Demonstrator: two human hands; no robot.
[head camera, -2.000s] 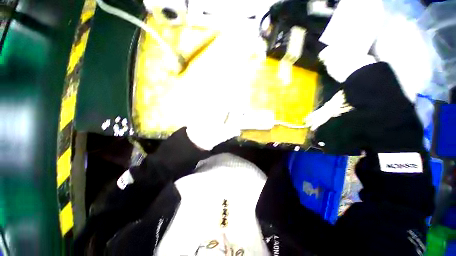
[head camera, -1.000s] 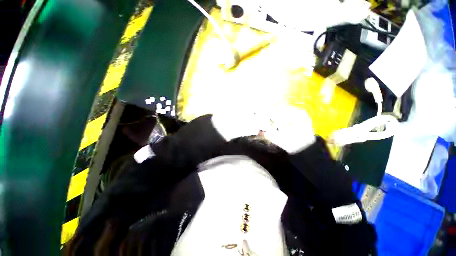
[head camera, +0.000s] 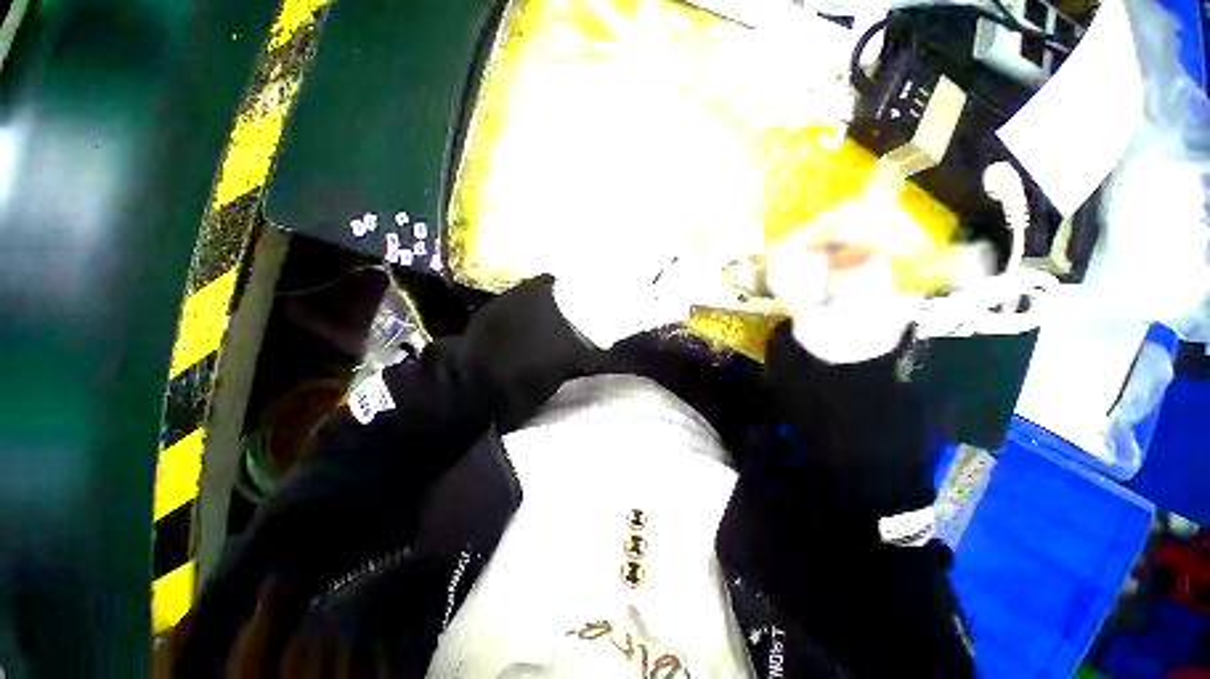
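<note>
My left hand (head camera: 613, 303), in a white glove, is at the front edge of the yellow mat (head camera: 480, 219). Glare washes it out, and I cannot tell what its fingers hold. My right hand (head camera: 839, 299), also white-gloved and blurred, is over the mat's right front part. A pale thin piece (head camera: 743, 303) lies between the two hands; whether either hand grips it is unclear. A looped white power cord (head camera: 989, 308) lies just right of my right hand. A white mains plug (head camera: 1005, 192) stands above the loops.
Small white stickers (head camera: 405, 239) lie on the green bench at left. A black socket block (head camera: 896, 109) and a white sheet (head camera: 1081, 113) are at upper right. A blue tote (head camera: 1048, 551) is at lower right. A yellow-black taped edge (head camera: 199, 318) runs down the left.
My right hand has moved right, away from my left hand, opening a gap between them. The view has shifted slightly. The looped cord stays to the right.
</note>
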